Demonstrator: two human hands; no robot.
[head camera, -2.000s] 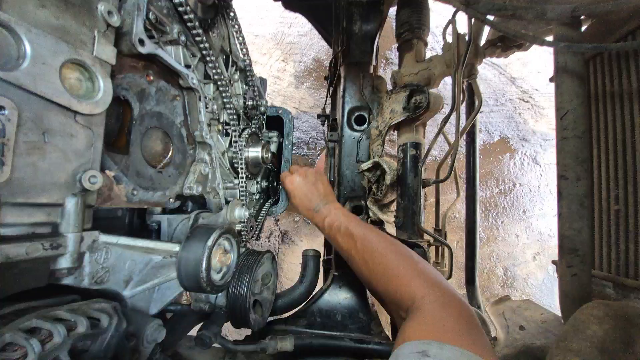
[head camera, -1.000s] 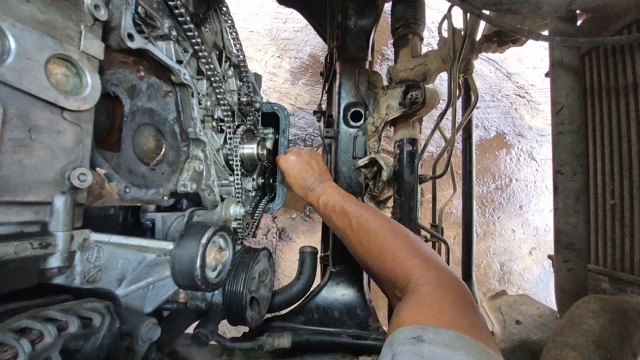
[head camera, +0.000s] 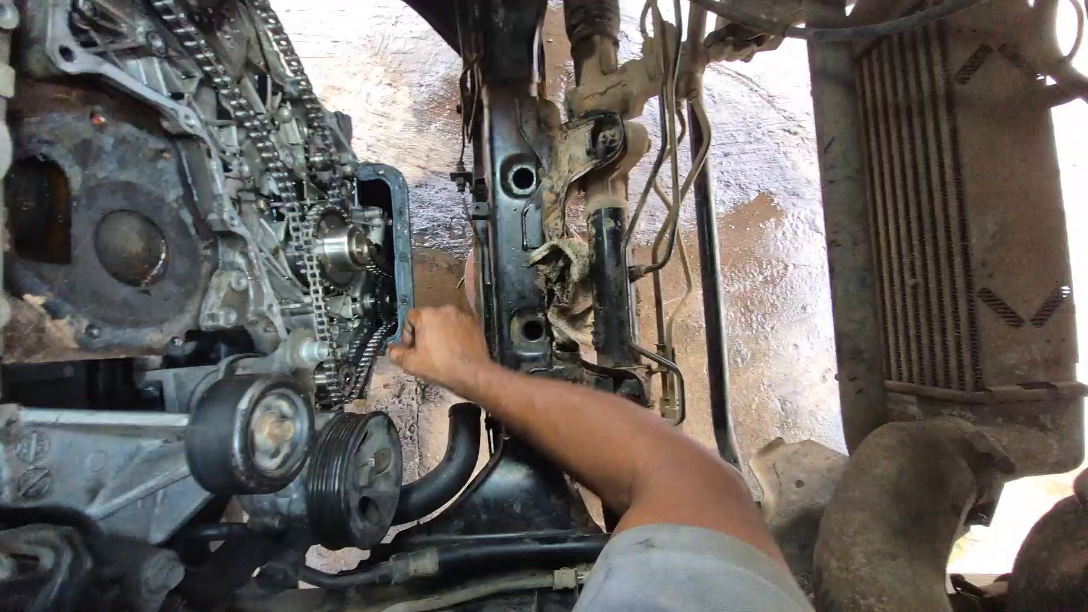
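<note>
My right hand (head camera: 438, 344), its fingers curled, is at the lower right corner of the oil pan's flange (head camera: 406, 255). Whether something small sits between thumb and fingers cannot be told. Left of the flange are the crankshaft's bright metal end (head camera: 344, 248) and a timing chain (head camera: 312, 280) running up the open front of the engine. A second short chain (head camera: 370, 357) hangs just left of my fingertips. Below are a ribbed pulley (head camera: 355, 480) and a smooth idler pulley (head camera: 249, 433). My left hand is out of view.
A black crossmember (head camera: 514, 255) runs beside the engine, with a dirty steering rack (head camera: 608, 280) and thin metal pipes (head camera: 671, 195) to its right. A finned cooler (head camera: 918, 221) stands at the far right. A black rubber hose (head camera: 450, 467) curves below my wrist. Wet ground (head camera: 765, 280) shows beneath.
My right hand has moved down along the pan flange, from the middle of its right side to the lower corner. The view has shifted closer to the engine front.
</note>
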